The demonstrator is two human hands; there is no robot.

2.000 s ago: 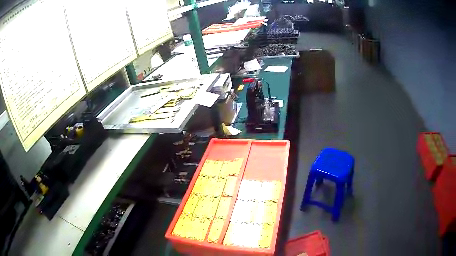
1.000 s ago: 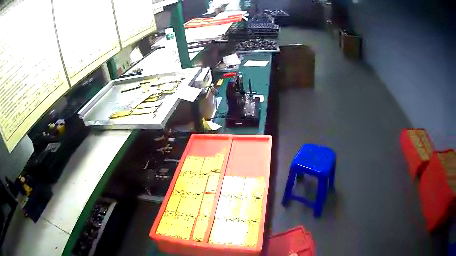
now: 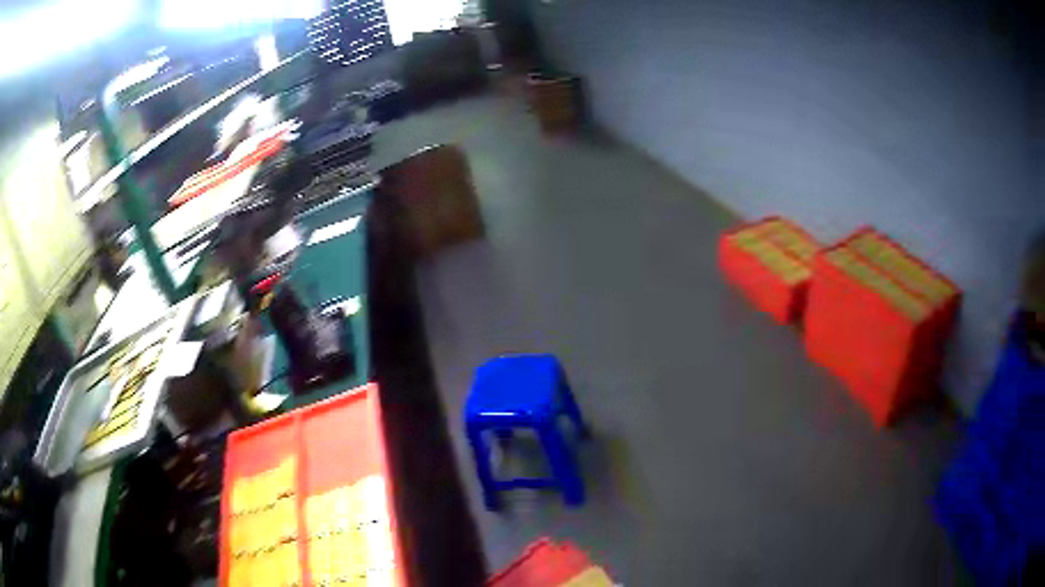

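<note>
The picture is blurred. Neither of my hands is in view. A red plastic tray (image 3: 300, 420) lies nearest in front of me at the lower left, cut off by the bottom edge. It has two long compartments, with rows of yellow and pale rectangular pieces in their nearer part and bare red floor at the far end. Beyond it the black clamp fixture (image 3: 312, 342) with a red grip stands on the green bench top (image 3: 344, 255). Left of the fixture is a framed tray (image 3: 67, 404) holding yellow strips.
A blue stool (image 3: 518, 390) stands on the floor right of the bench. Stacked red trays (image 3: 877, 333) stand by the wall, and another red tray (image 3: 550, 566) is at the bottom edge. A person's blue sleeve or garment (image 3: 995, 459) shows at the right edge. A brown box (image 3: 435, 197) stands beside the bench.
My view has swung right and tilted, so the bench, red tray and stool sit further left. The wall trays are now fully in view, and a person in blue shows at the right.
</note>
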